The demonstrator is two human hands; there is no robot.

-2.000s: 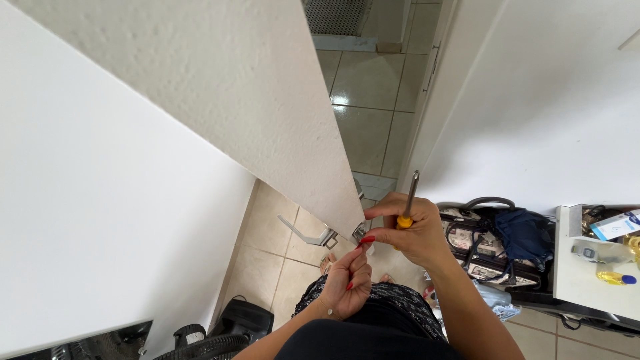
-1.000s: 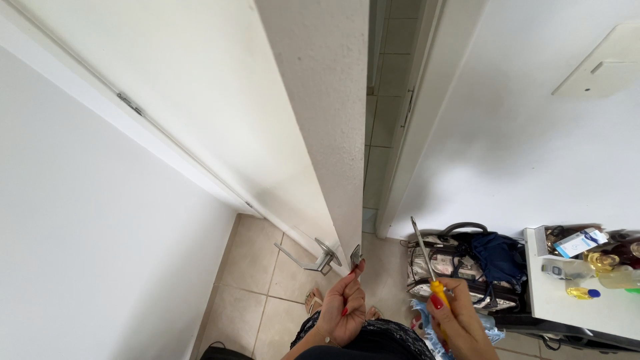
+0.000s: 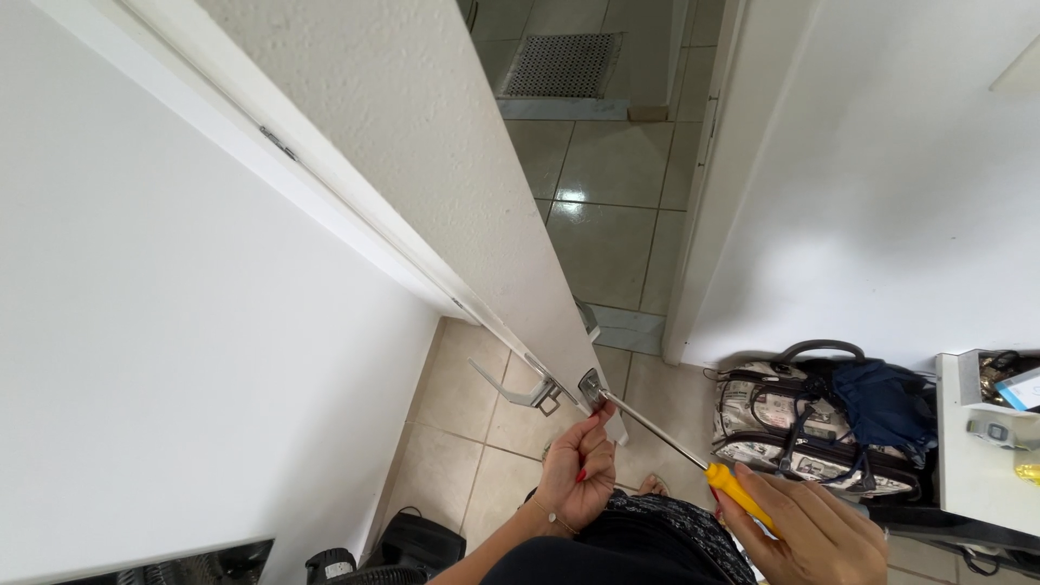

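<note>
A white door [image 3: 455,187] stands ajar with its narrow edge facing me. Low on that edge sits a metal latch plate [image 3: 591,388]. My right hand [image 3: 800,520] grips the yellow handle of a screwdriver [image 3: 662,435], whose shaft points at the plate, its tip on or very near it. The fingertips of my left hand [image 3: 583,467] are at the plate's lower end, close to the tip; whether they pinch something small cannot be made out. A metal lever handle [image 3: 512,390] sticks out from the door's left face.
A patterned bag [image 3: 812,414] with dark blue cloth lies by the right wall. Beside it, a white table [image 3: 967,479] bears a watch [image 3: 990,433] and other small things. The door frame [image 3: 707,187] rises at right. Black objects [image 3: 418,540] stand on the floor at lower left.
The screwdriver, held upright and away from the door one second ago, has come down to the latch plate. My left hand stays at the door's edge. The view has shifted.
</note>
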